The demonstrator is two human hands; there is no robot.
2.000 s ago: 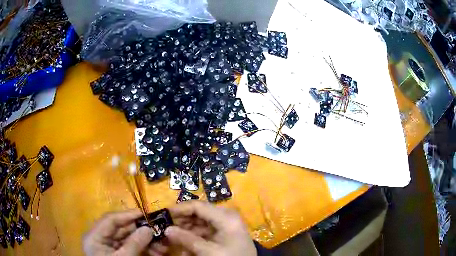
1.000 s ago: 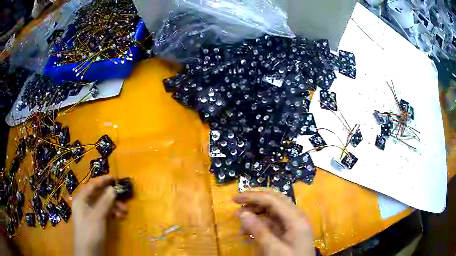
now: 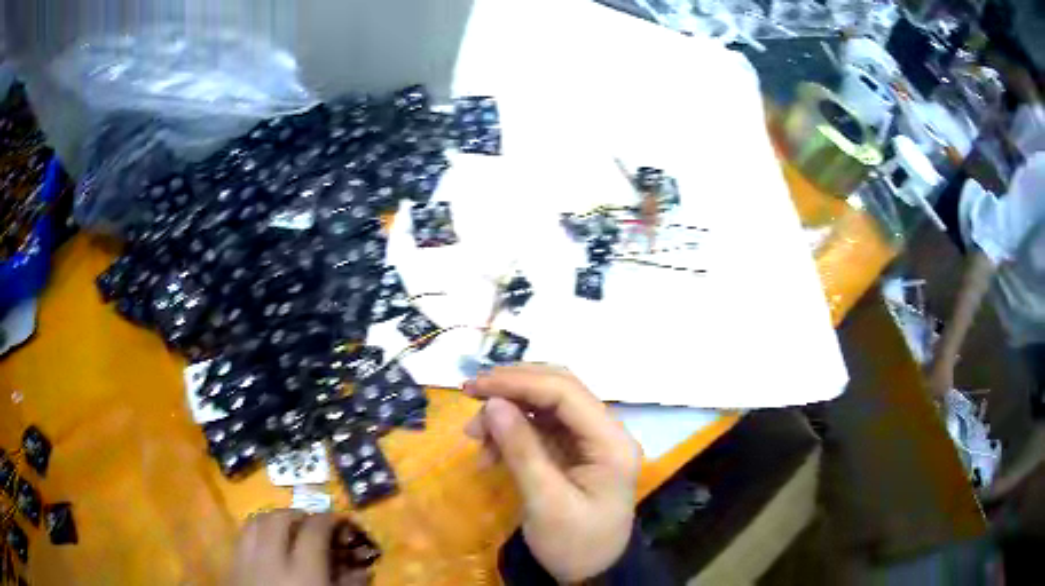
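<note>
My left hand (image 3: pixel 279 552) is at the bottom edge, partly cut off and blurred, with a dark square LED board (image 3: pixel 355 545) at its fingertips; no leads show on it. My right hand (image 3: pixel 567 469) is over the near edge of the white sheet, thumb and index finger apart, with nothing visible between them. A large heap of black LED boards (image 3: pixel 275 275) lies in front of my hands. Just beyond my right fingertips, small wired boards (image 3: pixel 507 347) lie on the white sheet (image 3: pixel 710 332).
More wired boards (image 3: pixel 619 229) lie on the sheet. A tape roll (image 3: pixel 831 135) and white housings (image 3: pixel 911 172) are at far right, near another person's arm (image 3: pixel 960 315). A clear bag (image 3: pixel 172 74) is behind the heap. The blue tray (image 3: pixel 29 258) and wired pile (image 3: pixel 25 498) are at left.
The view has swung right. My left hand was beside the wired pile with a board; now it is below the heap. My right hand has moved from below the heap to the sheet's near edge.
</note>
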